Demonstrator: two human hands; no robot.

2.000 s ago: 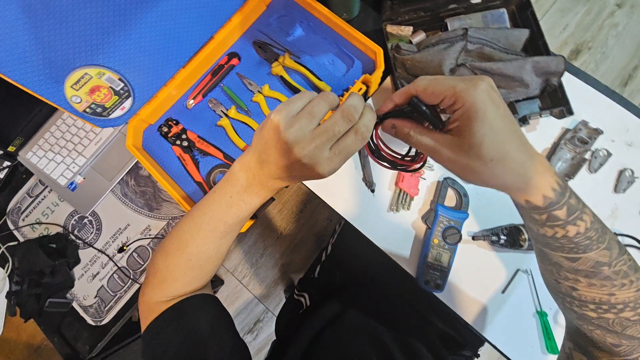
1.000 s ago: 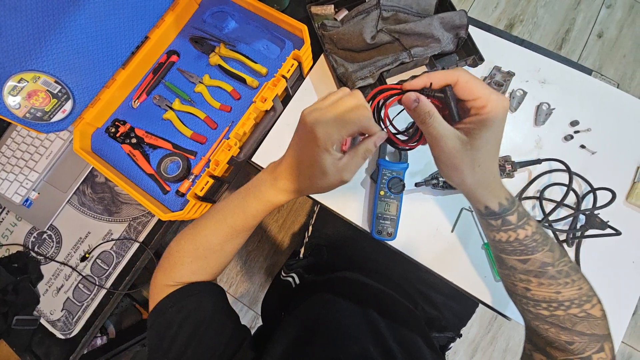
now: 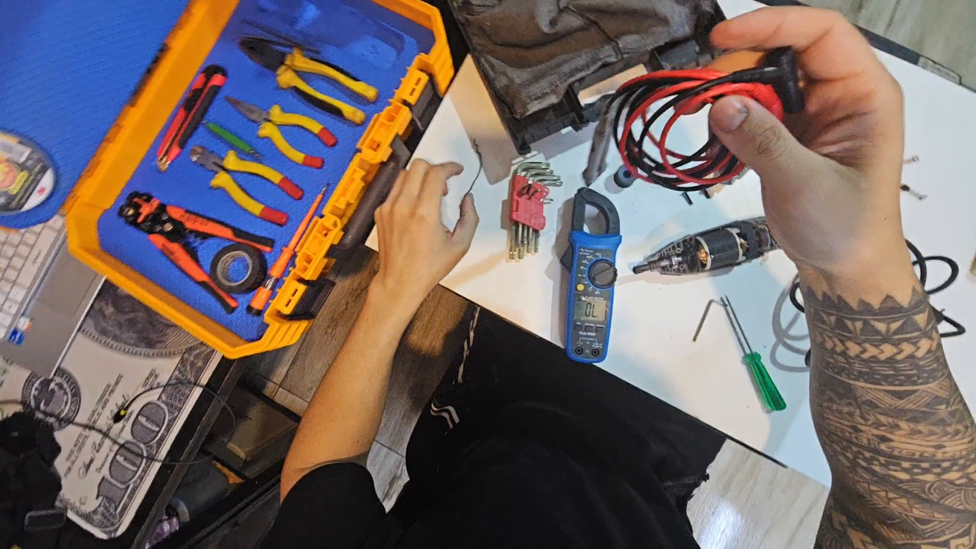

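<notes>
My right hand [image 3: 816,137] holds a coil of red and black test leads [image 3: 663,130] above the white table, thumb pressed over the plugs. My left hand [image 3: 423,229] is over the table's left edge, thumb and fingers apart around a thin dark wire or tie [image 3: 477,171]; contact with it cannot be told. Between the hands, a blue clamp meter [image 3: 589,282] lies face up with its display on. Beside it is a hex key set in a red holder [image 3: 528,202]. An opened rotary tool [image 3: 709,248] lies below the coil, near a green-handled screwdriver [image 3: 761,381] and a hex key [image 3: 705,316].
An orange toolbox [image 3: 183,328] at left holds several yellow-handled pliers [image 3: 252,187], a wire stripper [image 3: 187,236], a utility knife [image 3: 191,118] and black tape [image 3: 238,268]. A black case with grey cloth [image 3: 564,53] stands at the back. A cable [image 3: 934,267] lies at right.
My left hand has moved away from the test leads, down and left to the table's edge. My right hand still holds the coil. The view has shifted.
</notes>
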